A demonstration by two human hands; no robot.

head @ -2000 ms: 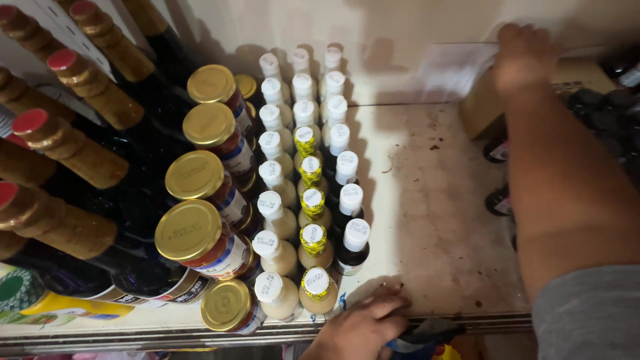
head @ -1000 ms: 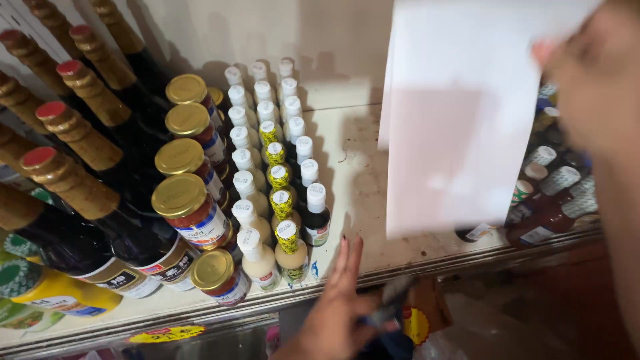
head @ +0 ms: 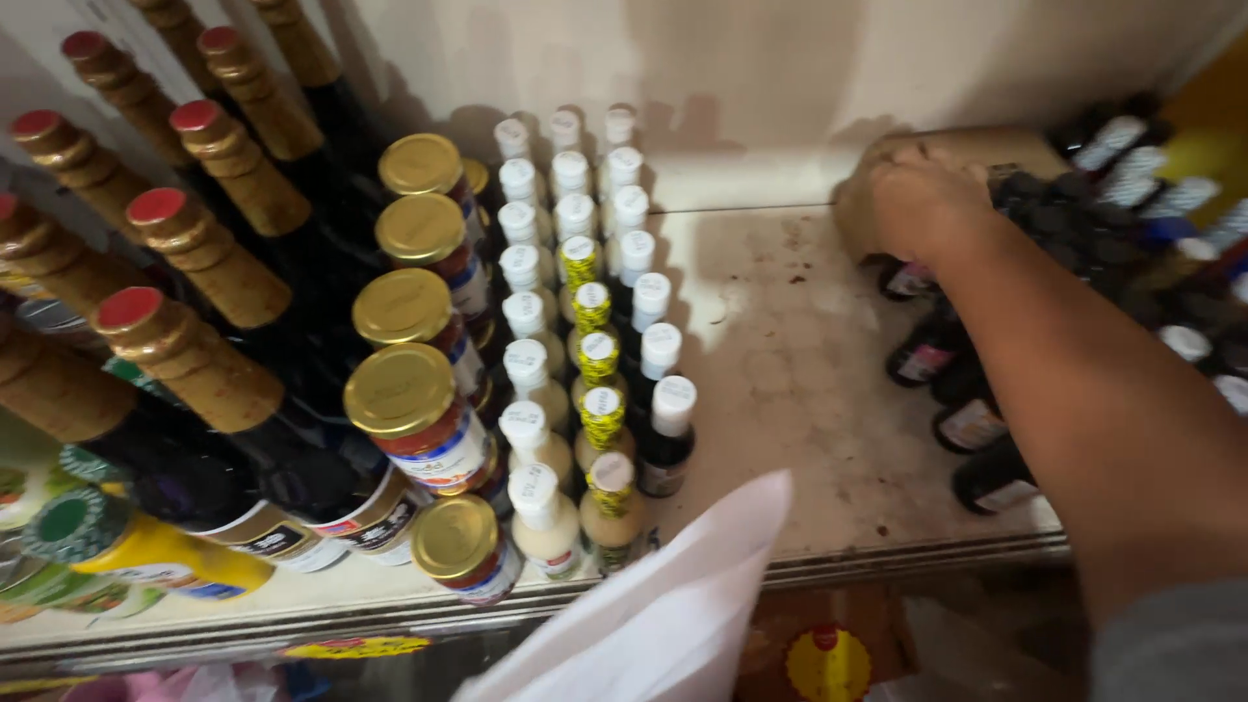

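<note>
My right hand (head: 926,200) reaches to the back right of the shelf, its fingers over the near edge of a brown cardboard piece (head: 1024,148). Dark bottles with black caps (head: 1048,219) stand beside and below my forearm, partly hidden by it. A white sheet of paper (head: 663,604) rises blurred from the bottom edge of the head view; whatever holds it is out of frame, and my left hand is not seen. Left of the bare shelf board (head: 809,390) stand rows of small white-capped bottles (head: 546,522), some with yellow neck wraps.
Gold-lidded jars (head: 402,388) line up left of the small bottles. Tall dark bottles with gold necks and red tops (head: 205,361) fill the left, with a yellow bottle (head: 161,546) at the front. The shelf's front edge (head: 341,624) carries a yellow tag. More bottles (head: 1185,346) stand far right.
The white sheet, held up by my right hand a second ago, is now low at the front. My right hand has returned to the cardboard at the back. My left hand has left the view.
</note>
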